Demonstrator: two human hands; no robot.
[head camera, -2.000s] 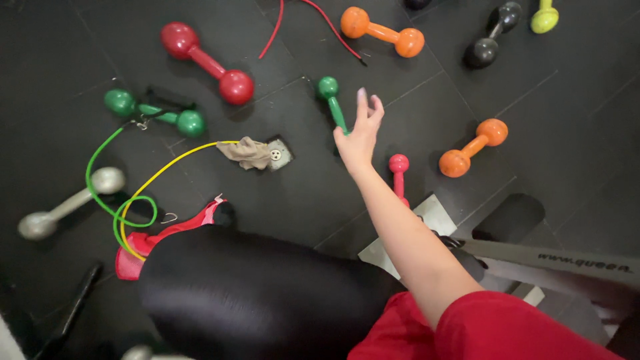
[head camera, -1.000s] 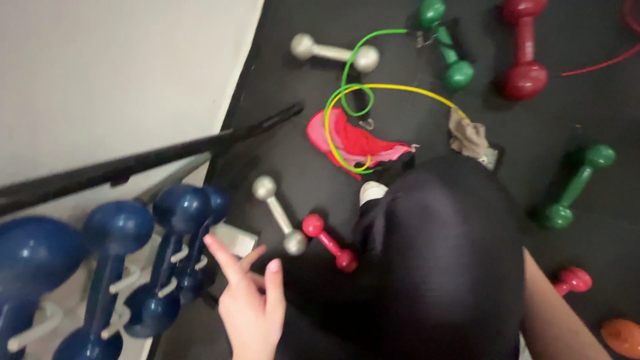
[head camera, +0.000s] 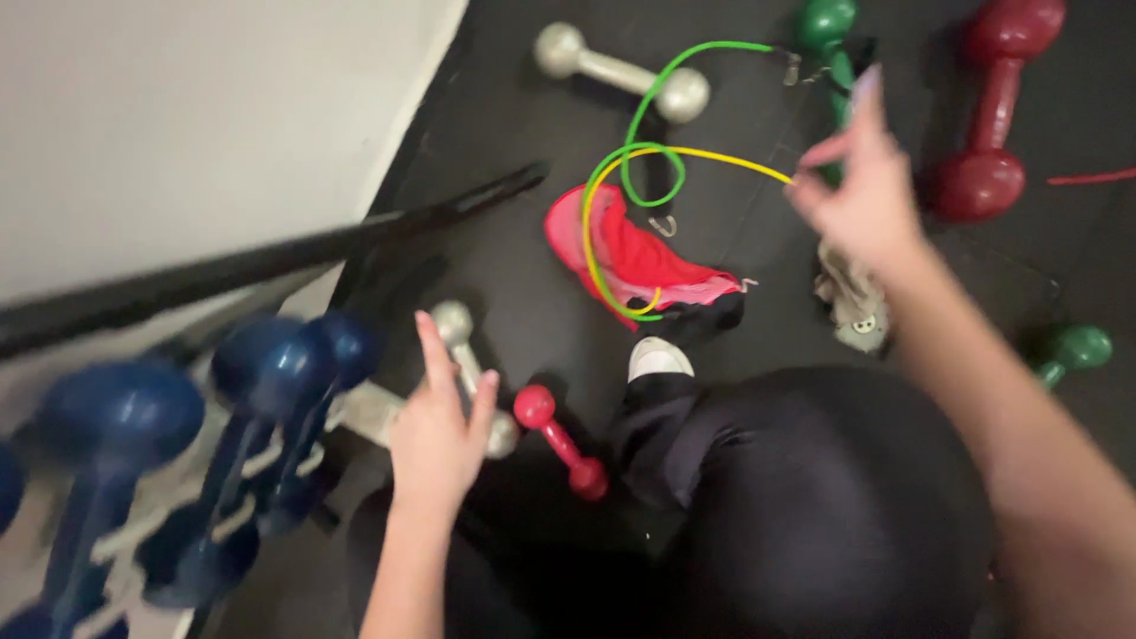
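My left hand hangs with spread fingers over a small white dumbbell, partly hiding it, and holds nothing. Just right of that dumbbell lies a small pink one. At upper right, my right hand has its thumb and a finger by the end of a yellow tube; whether it pinches the tube I cannot tell. Behind the raised finger is a green dumbbell, partly hidden. The yellow tube and a green tube loop over a red and pink cloth item. A crumpled grey-beige cloth lies below my right hand.
Blue dumbbells sit on a rack at the left, beside a dark bar and a pale wall. A larger white dumbbell, a big red one and a small green one lie on the dark floor. My knee fills the lower right.
The view has swung left since the oldest frame. My right hand, earlier over a small green dumbbell, is now beside the yellow tube's end. My left hand has moved over the small white dumbbell.
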